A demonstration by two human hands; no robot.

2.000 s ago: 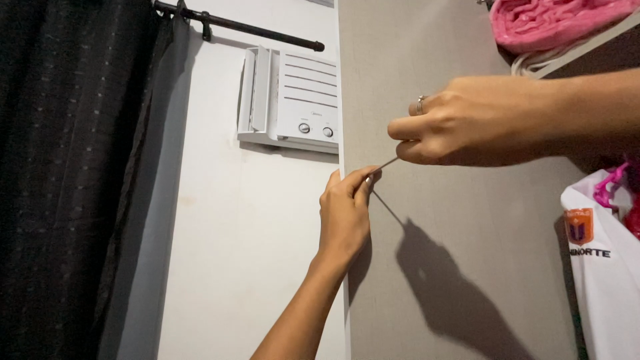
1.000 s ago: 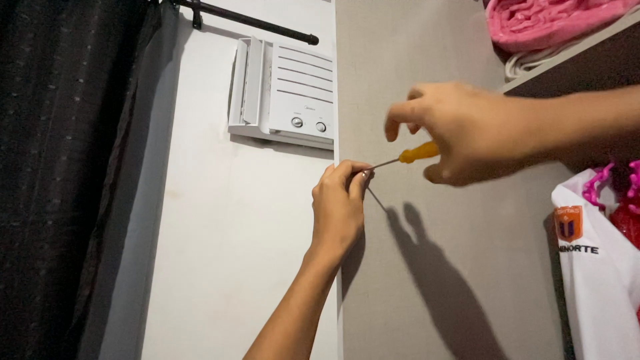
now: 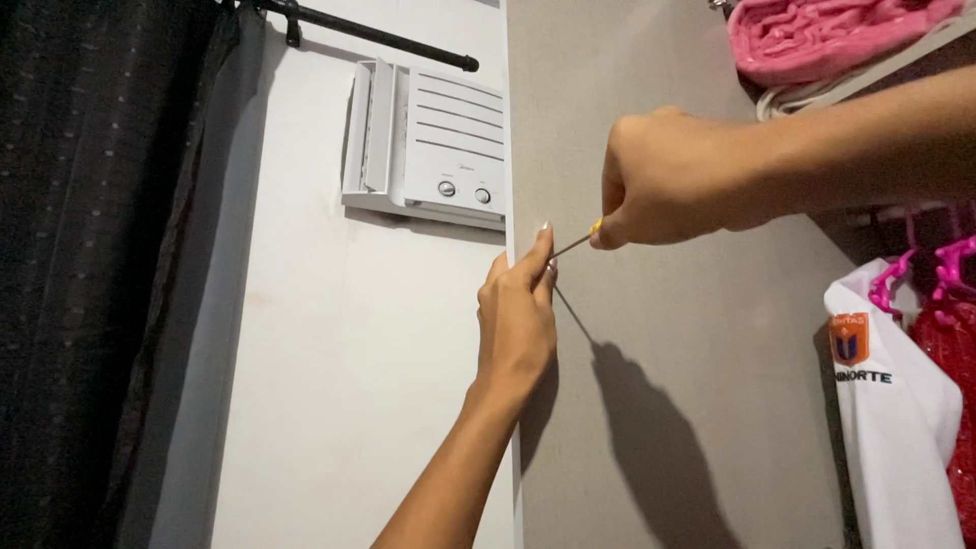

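Observation:
My right hand (image 3: 663, 179) is closed around the yellow handle of a screwdriver (image 3: 572, 245), whose thin metal shaft points down and left. The shaft's tip is hidden at the fingers of my left hand (image 3: 518, 305). That hand wraps the front edge of a grey wardrobe side panel (image 3: 671, 305), its index finger raised and its thumb near the shaft. Whether a screw or other small part sits between those fingers cannot be seen. Shadows of the right hand and the shaft fall on the panel.
A white air conditioner (image 3: 454, 145) is set in the wall behind, beneath a black curtain rod (image 3: 381, 34). A dark curtain (image 3: 84, 229) hangs at left. At right are a folded pink blanket (image 3: 823, 38) on a shelf, a white garment (image 3: 892, 435) and magenta hangers (image 3: 888, 286).
My right hand, with its fingers spread around the yellow handle one second ago, is now closed on it. My left hand stays at the panel edge, its index finger now raised.

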